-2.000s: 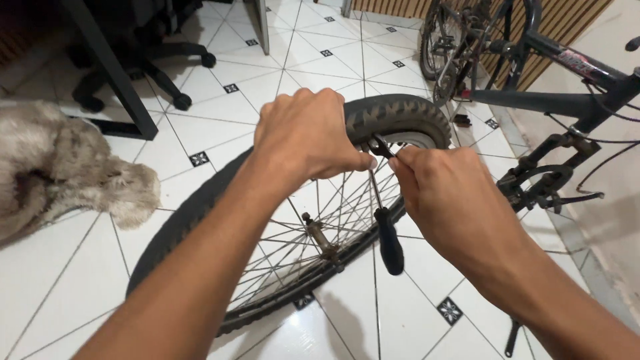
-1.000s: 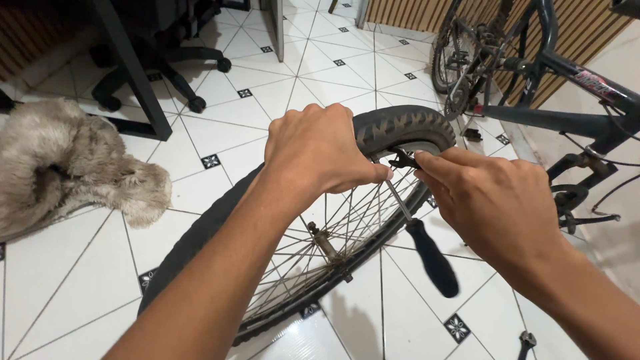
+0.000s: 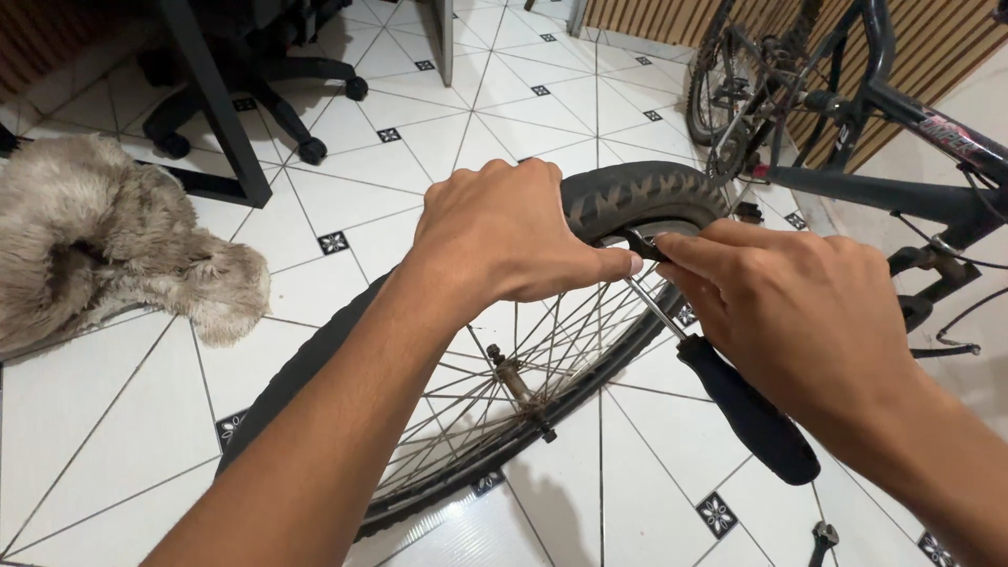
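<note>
A bicycle wheel with a knobby black tire [image 3: 642, 189] stands tilted before me, its spokes and hub [image 3: 517, 386] below my arms. My left hand [image 3: 500, 228] grips the tire near its top, the thumb against the shaft of a screwdriver [image 3: 748, 409]. The screwdriver's tip is hidden at the rim; its dark handle points down to the right. My right hand [image 3: 787, 307] pinches a small black tool [image 3: 644, 246], possibly a tire lever, at the tire's edge beside the screwdriver. The screwdriver handle lies just below my right hand.
A bicycle frame [image 3: 874, 189] and another wheel [image 3: 709, 87] stand at the right by a slatted wall. An adjustable wrench [image 3: 824, 539] lies on the tiled floor at lower right. A shaggy rug [image 3: 102, 236] lies left, near a desk leg [image 3: 224, 118] and a chair base [image 3: 272, 102].
The screwdriver handle has swung from hanging nearly straight down to slanting down and right. My right hand has moved rightward relative to my left.
</note>
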